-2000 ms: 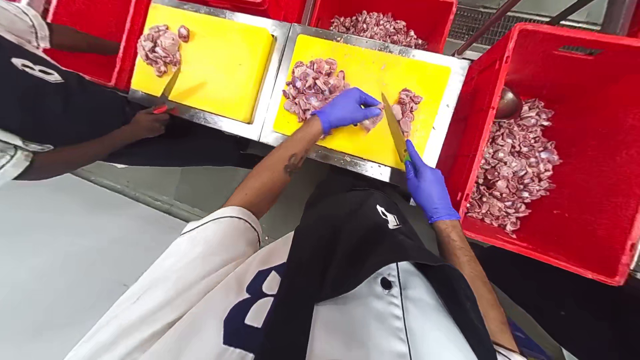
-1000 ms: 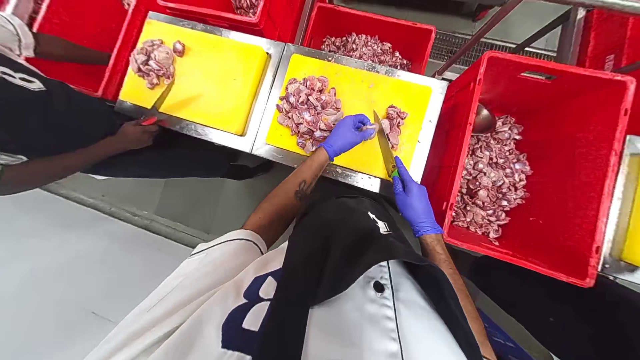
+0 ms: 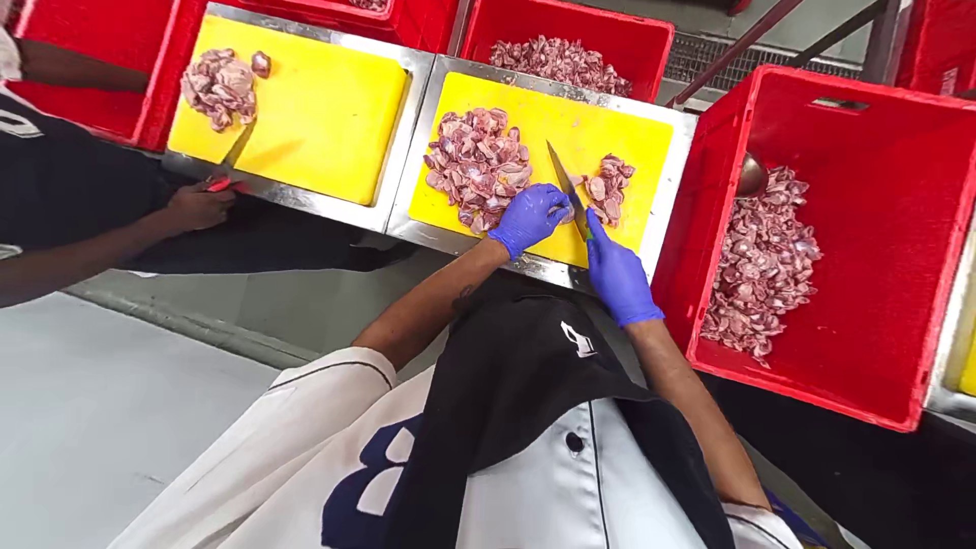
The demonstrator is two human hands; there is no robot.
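Observation:
My right hand [image 3: 616, 274], in a blue glove, grips a knife [image 3: 566, 179] with a green part on its handle; the blade points up and left over a yellow cutting board [image 3: 610, 126]. Close to the blade's left side, my left hand [image 3: 531, 219], also gloved in blue, pinches a small piece of raw meat [image 3: 567, 215]. A large pile of meat pieces [image 3: 479, 164] lies on the board above my left hand. To the right of the blade is a smaller pile [image 3: 609, 189]. The board rests in a metal tray [image 3: 415, 156].
On the right, a deep red crate [image 3: 869, 229] holds meat pieces and a metal scoop [image 3: 752, 175]. Another red crate [image 3: 648, 53] with meat stands beyond my board. To the left, a co-worker's hand [image 3: 200, 207] holds a red-handled knife at a second yellow board [image 3: 305, 107].
The knife stays in my right hand and my left hand remains beside the blade. Both hands are now nearer the board's front edge.

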